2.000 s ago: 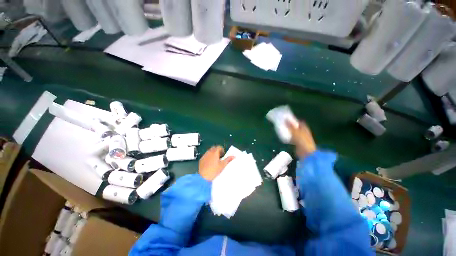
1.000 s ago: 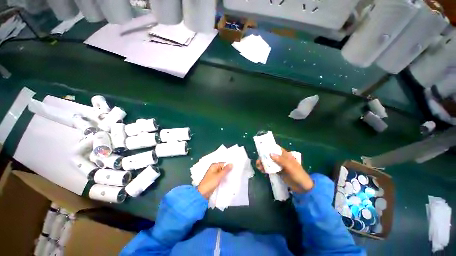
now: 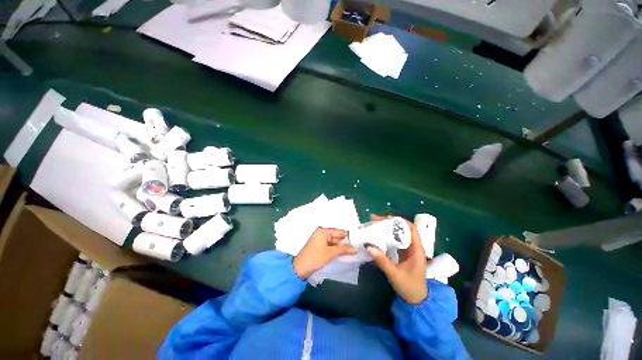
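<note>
My right hand [image 3: 408, 264] holds a white cylinder [image 3: 384, 233] lying nearly level, its round end with dark marks facing right. My left hand [image 3: 322, 252] is at the cylinder's left end, its thumb and fingers pinched on what looks like a thin white wrapping sheet; the hands hide part of it. A fanned stack of white sheets [image 3: 301, 219] lies under and behind my left hand. Two more white cylinders lie beside my right hand, one behind it [image 3: 425, 232] and one to its right [image 3: 443, 267].
A pile of white cylinders [image 3: 205, 178] lies at left, partly on a white liner [image 3: 77, 183]. A carton [image 3: 134, 309] with cylinders stands lower left. A disc tray [image 3: 554, 299] is at right. A loose wrapper [image 3: 480, 160] lies on the belt. Large white cylinders [image 3: 574, 60] hang upper right.
My right hand has turned the cylinder from upright to nearly level. My left hand has moved from the sheet stack to its left end. The loose wrapper appears farther right in view.
</note>
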